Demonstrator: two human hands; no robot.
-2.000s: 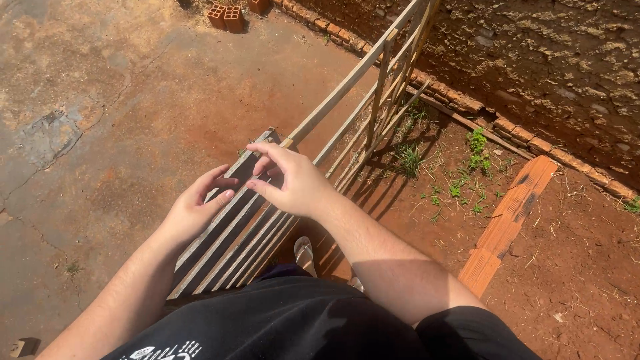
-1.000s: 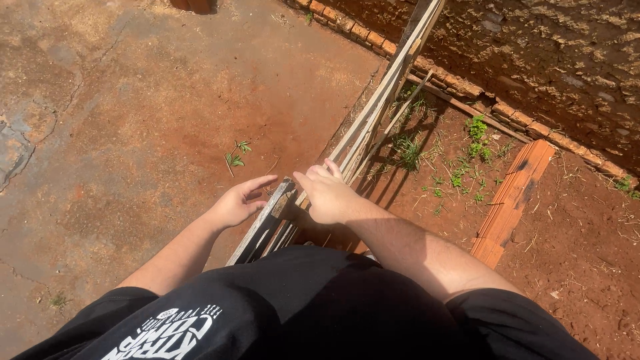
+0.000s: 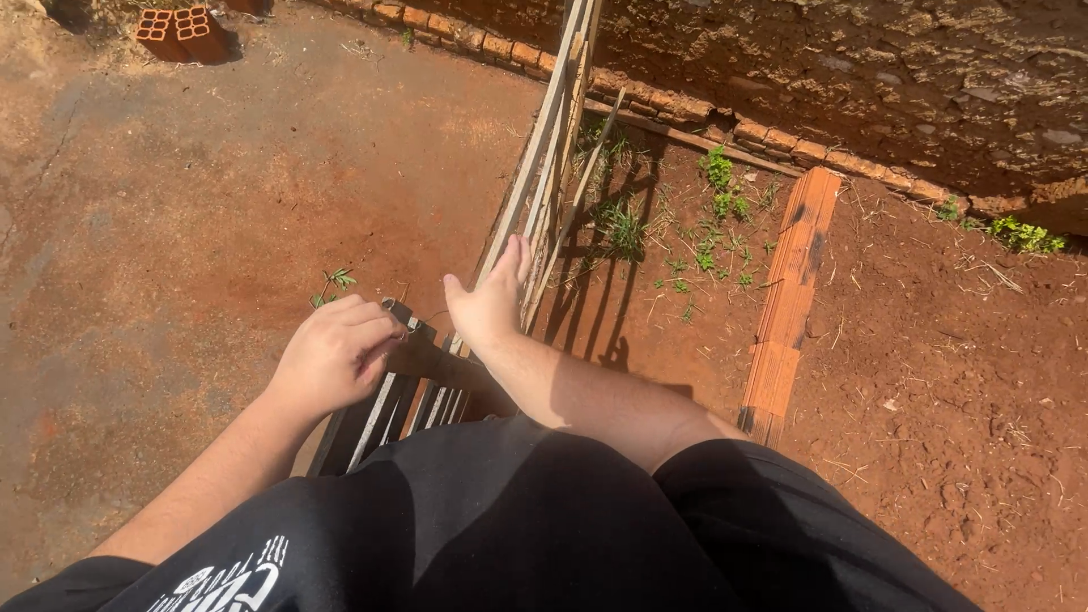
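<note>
A slatted wooden gate (image 3: 374, 425) stands close in front of my body, beside a wooden fence (image 3: 544, 153) that runs away toward the wall. My left hand (image 3: 340, 353) is at the top end of the gate, its fingers curled and its thumb partly hidden. What looks like a thin dark wire (image 3: 438, 316) loops close by; whether those fingers grip it cannot be made out. My right hand (image 3: 493, 297) is at the near part of the fence's top rail, fingers extended and thumb apart, holding nothing visible.
Hollow clay bricks (image 3: 174, 36) sit at the upper left. A row of ridged clay blocks (image 3: 790, 293) lies on the red soil at right. Green weeds (image 3: 625, 229) grow beside the fence. A low brick edging (image 3: 510, 51) runs along the foot of the rough wall (image 3: 850, 76).
My right hand has moved away from the gate's top end to the fence rail and its fingers have straightened. My left hand's fingers have curled at the gate's top end.
</note>
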